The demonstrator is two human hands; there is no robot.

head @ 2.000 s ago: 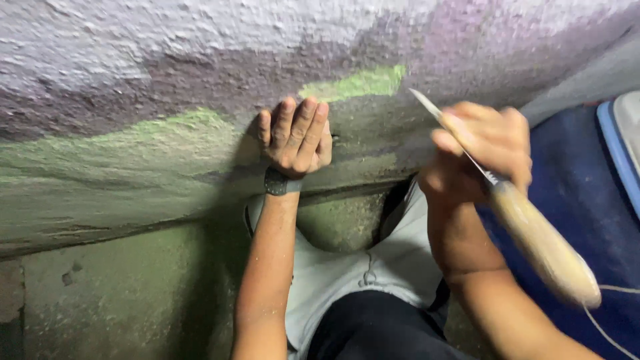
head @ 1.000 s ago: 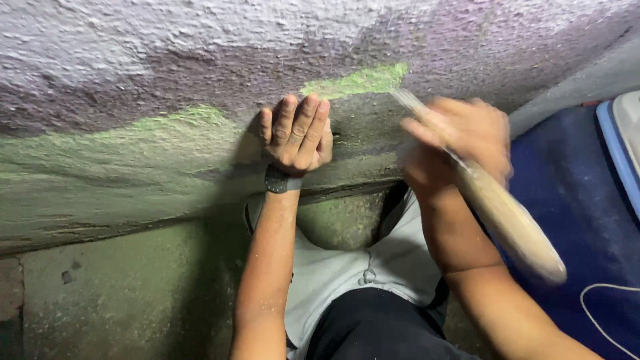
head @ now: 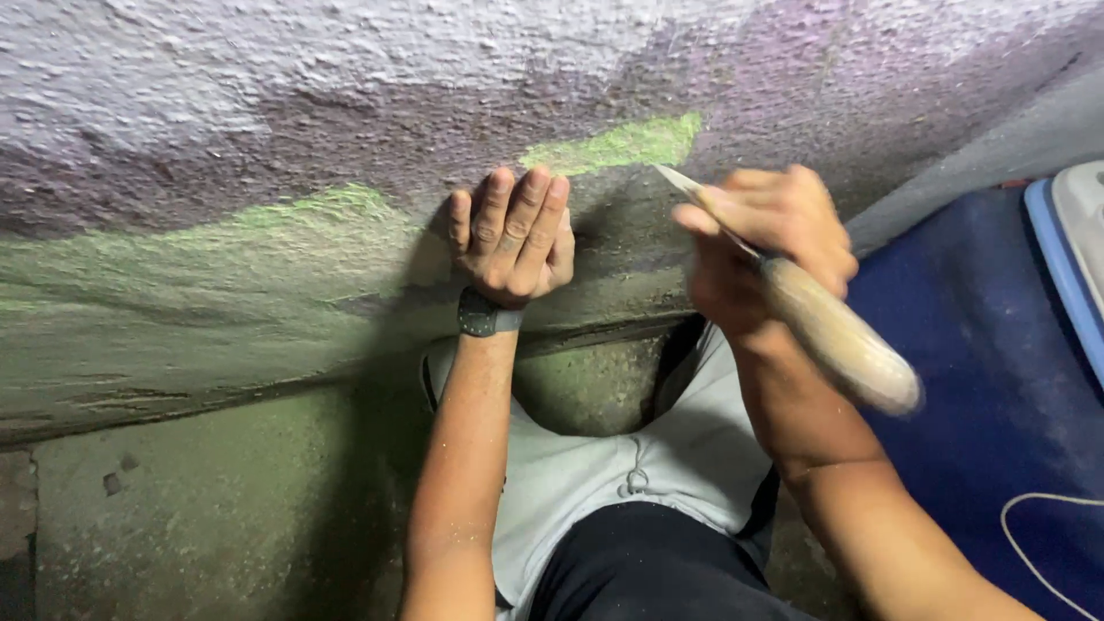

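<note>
My left hand (head: 513, 237), with a dark watch at its wrist, rests with the fingers extended against a rough painted wall (head: 362, 112). Its fingertips lie just below a bright green patch (head: 625, 145) on the wall. My right hand (head: 768, 233) grips a pointed metal blade with a pale, rounded handle (head: 841, 336), which looks like wood; I cannot tell the exact tool. The handle slants down to the right, past my wrist. The blade's tip is close to the lower edge of the green patch; whether it touches the wall is unclear.
A dark blue container (head: 975, 345) with a light blue and grey top part stands at the right, with a thin pale cord (head: 1009, 517) across it. Below the wall is a stained concrete floor (head: 190, 509). My legs, in light grey trousers (head: 586, 466), are close under the wall.
My right hand and the tool have shifted about near the green patch, and the tip now lies lower and nearer its underside. My left hand has stayed in place.
</note>
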